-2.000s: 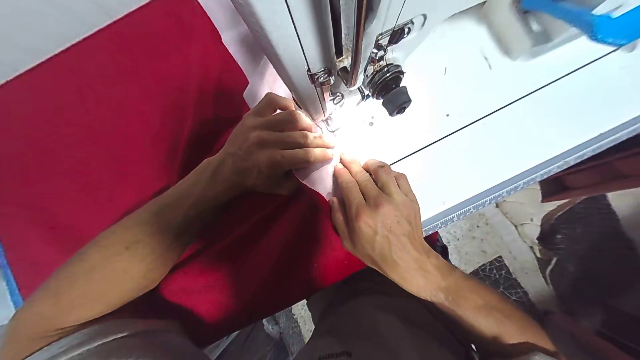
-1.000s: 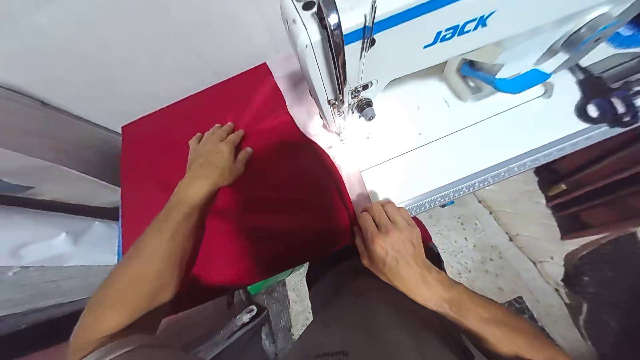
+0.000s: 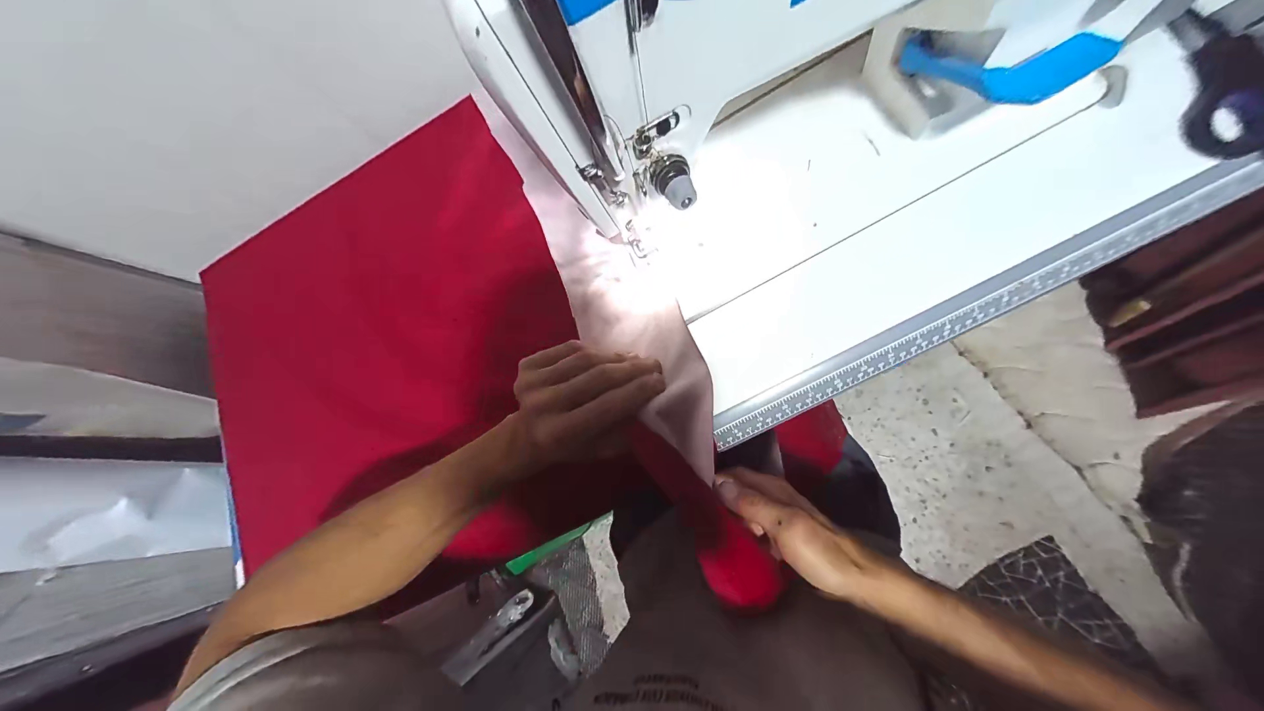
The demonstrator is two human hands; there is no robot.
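Observation:
Red fabric (image 3: pixel 385 326) lies spread over the left part of the sewing table, with a pale pink strip of fabric (image 3: pixel 681 395) along its right side. The strip runs under the needle area of a white sewing machine (image 3: pixel 632 237), where a bright lamp glare hides detail. On the fabric, below the presser foot, rests my left hand (image 3: pixel 588 395), fingers together and pointing right; whether it pinches the cloth is unclear. Past the table's front edge, my right hand (image 3: pixel 780 518) holds the edge of the fabric between thumb and fingers, and a red fold hangs beside it.
A measuring scale (image 3: pixel 889 355) runs along the table's front edge. A blue lever (image 3: pixel 1027 74) sits under the machine arm, and dark scissor-like handles (image 3: pixel 1224 118) are at the far right. A pale wall stands behind the table. Below are the speckled floor (image 3: pixel 918 464) and a metal part (image 3: pixel 499 632).
My left hand has moved right from the middle of the red fabric to the pink strip. My right hand has moved down, off the table corner, with the fabric edge.

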